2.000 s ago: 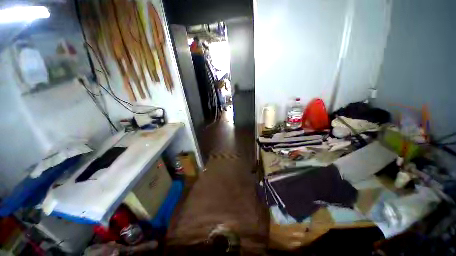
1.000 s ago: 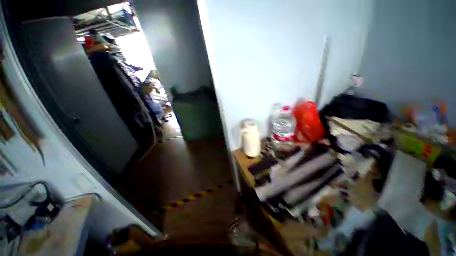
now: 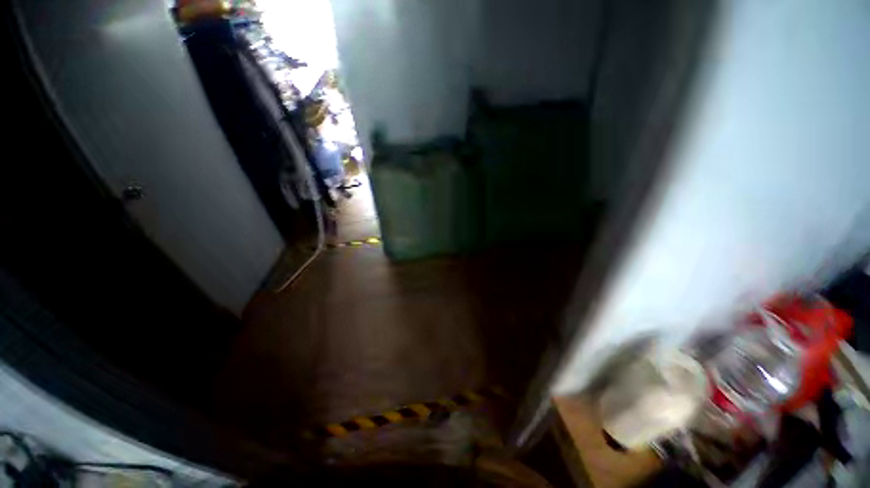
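Note:
Neither of my hands is in the picture. Nearest in front at the lower right, a cream-white mug or cup [image 3: 653,396] stands near the corner of a brown side table [image 3: 601,448]; it is blurred. Just right of it is a clear plastic bottle [image 3: 758,367], also blurred, with a crumpled red plastic bag [image 3: 816,348] behind and beside it. Dark and pale scraps lie around the bottle's base.
A doorway opens ahead onto a brown floor [image 3: 382,334] with yellow-black striped tape [image 3: 405,413]. A grey door [image 3: 143,143] with a handle stands open at left. Green bins [image 3: 429,200] stand beyond. Dark garments [image 3: 234,114] hang behind the door. A white wall [image 3: 763,172] is at right.
The view has moved forward and turned toward the doorway. The mug, bottle and red bag now appear larger and lower right. The left table has mostly left the picture.

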